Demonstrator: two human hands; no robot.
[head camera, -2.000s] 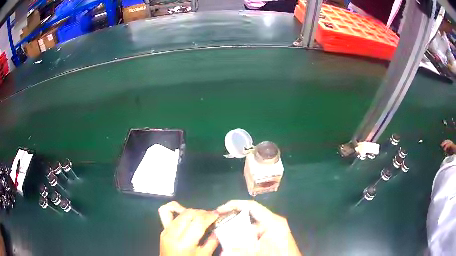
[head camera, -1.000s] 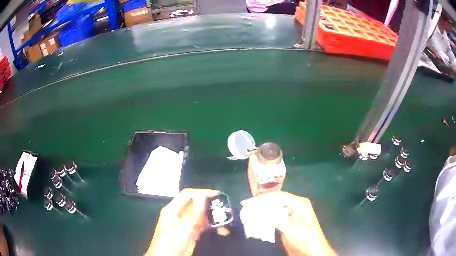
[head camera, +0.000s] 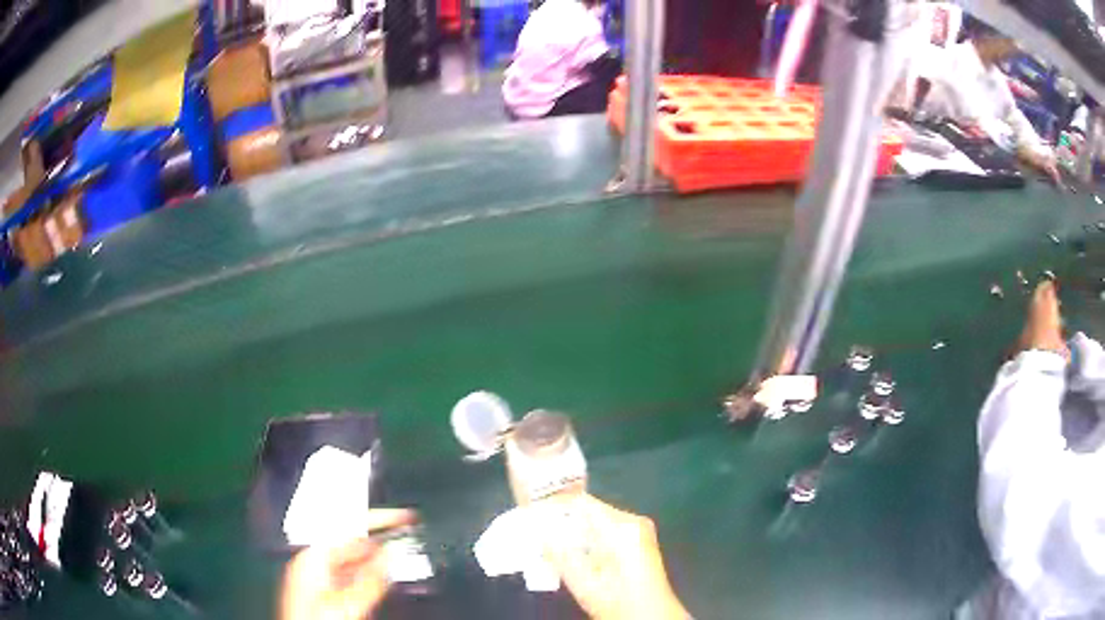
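My left hand (head camera: 339, 579) is at the bottom, in front of the black bin, with a small dark and silver workpiece (head camera: 406, 557) in its fingertips; the workpiece is blurred. My right hand (head camera: 612, 557) holds a white wiping cloth (head camera: 515, 540) just below the solvent bottle. The cloth is apart from the workpiece. The bottle (head camera: 545, 458) stands upright, its lower part hidden by the cloth and hand. Its round cap (head camera: 482, 422) hangs open on the left. A white sheet (head camera: 327, 494) lies in the black bin (head camera: 318, 430).
Small shiny pieces stand at left (head camera: 131, 533) and right (head camera: 841, 438). A dark pile (head camera: 17, 557) and white strip (head camera: 50, 518) lie far left. A metal post (head camera: 824, 230) rises right. Orange trays (head camera: 739, 151) are behind it. A person's sleeve (head camera: 1030, 448) and hand are at right.
The view has turned right and up, showing more background. My left hand has moved left with the workpiece, away from the cloth. My right hand still holds the cloth, close to the bottle.
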